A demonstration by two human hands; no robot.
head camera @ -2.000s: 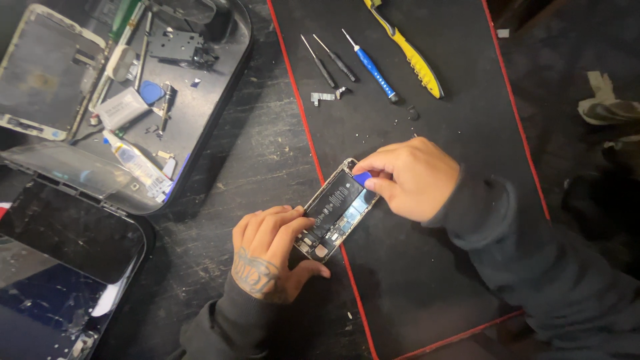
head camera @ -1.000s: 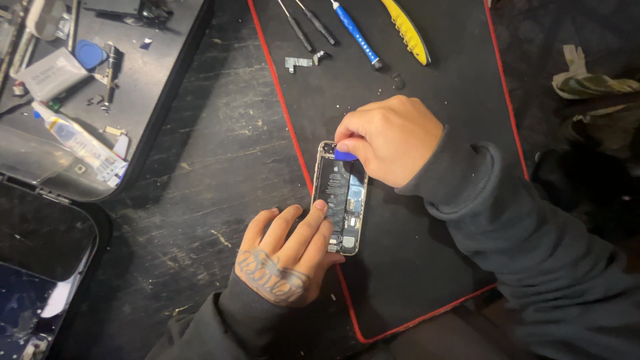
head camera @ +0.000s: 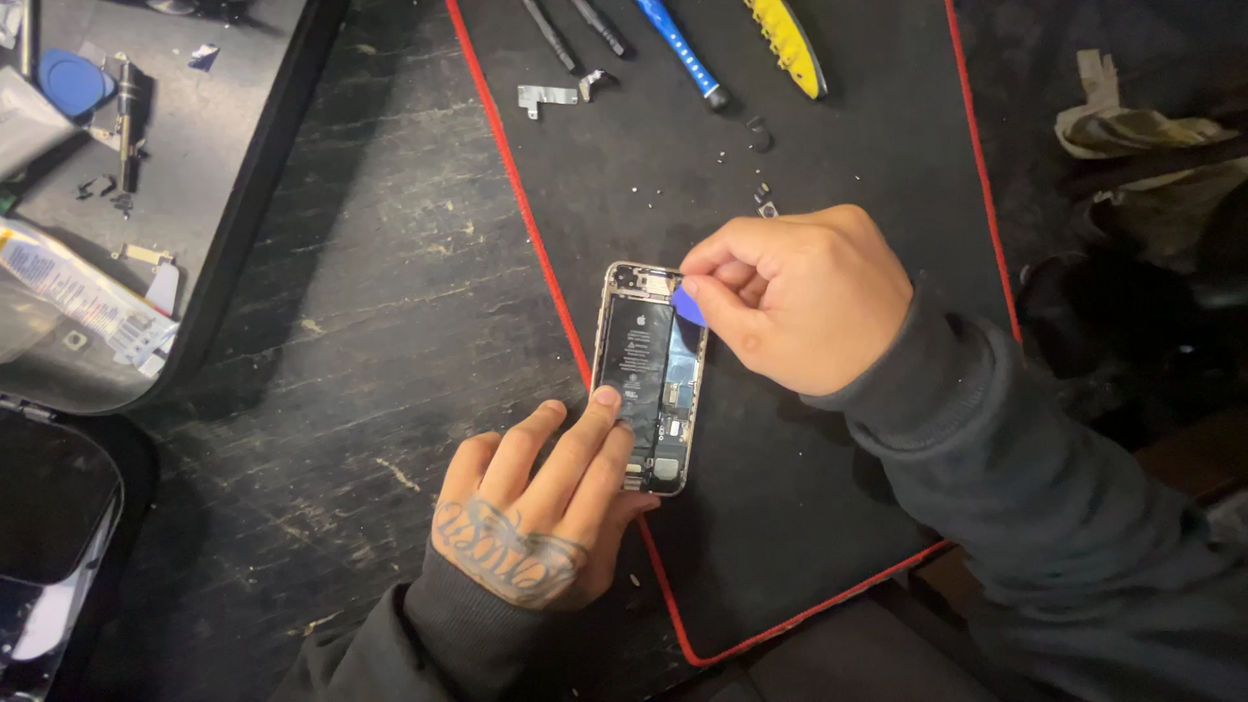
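Note:
An opened iPhone [head camera: 682, 448] lies on the red-edged black mat, its inside facing up. Its black battery [head camera: 639, 341] fills the left part of the frame, with the logic board [head camera: 684, 366] along the right. My left hand [head camera: 546, 497] steadies the phone's lower left side, fingertips on the battery and frame. Between thumb and forefinger, my right hand [head camera: 799, 302] pinches a blue plastic pick [head camera: 688, 306] at the phone's upper right edge. The pick's tip is over the upper end of the board; whether it reaches under anything is hidden.
Above the phone lie a blue screwdriver [head camera: 682, 49], two dark screwdrivers [head camera: 551, 34], a yellow-handled tool [head camera: 788, 44], a metal bracket [head camera: 546, 97] and tiny screws. A parts case [head camera: 244, 127] at the left holds a tube [head camera: 83, 288] and a round blue pick [head camera: 76, 83].
The phone has turned from a slant to nearly upright in view. Both hands have stayed at it, the right one still pinching the blue pick. The view has shifted.

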